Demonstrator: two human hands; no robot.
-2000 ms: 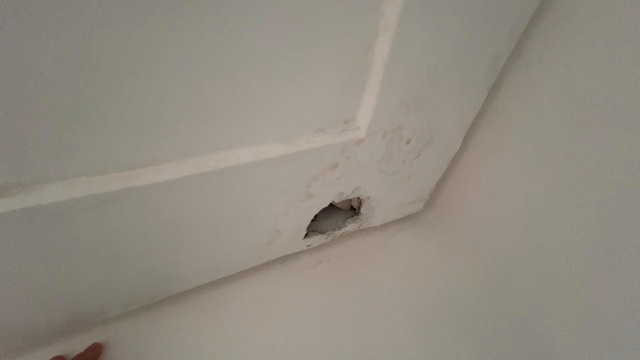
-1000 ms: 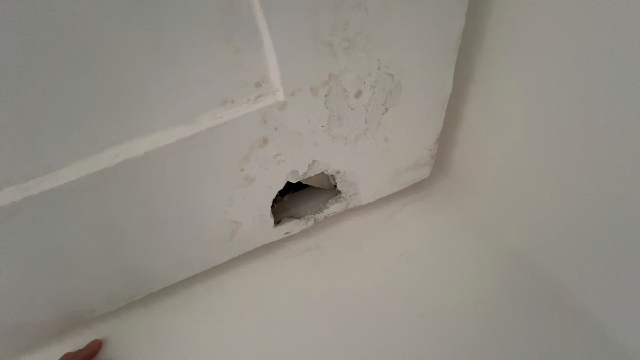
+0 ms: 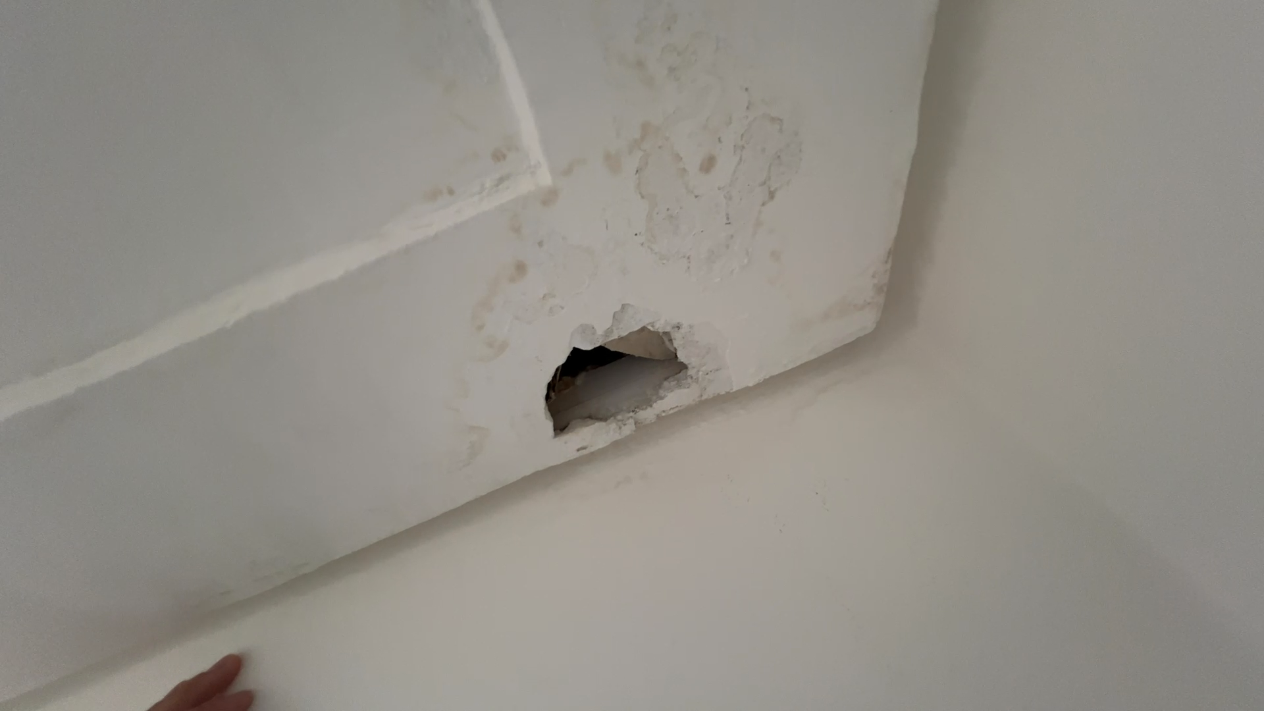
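At the bottom left edge, two fingertips of my left hand [image 3: 209, 686] show against the white wall [image 3: 632, 592], just below the ceiling's edge; the rest of that hand is out of frame, and whether it holds anything cannot be told. My right hand is not in view. A ragged hole [image 3: 617, 380] is broken through the white ceiling panel [image 3: 296, 425] near its lower edge. Inside it are a dark gap and a pale surface. Above the hole, the paint is blistered and peeling [image 3: 711, 197], with brownish stains around it.
A raised or recessed pale strip [image 3: 296, 281] runs across the ceiling and turns at a corner. A second wall [image 3: 1106, 296] meets the ceiling on the right. The panel's outer corner [image 3: 874, 306] has a stained, chipped edge.
The view has shifted, showing the hole and the blistered area more fully. The fingertips stay at the bottom left.
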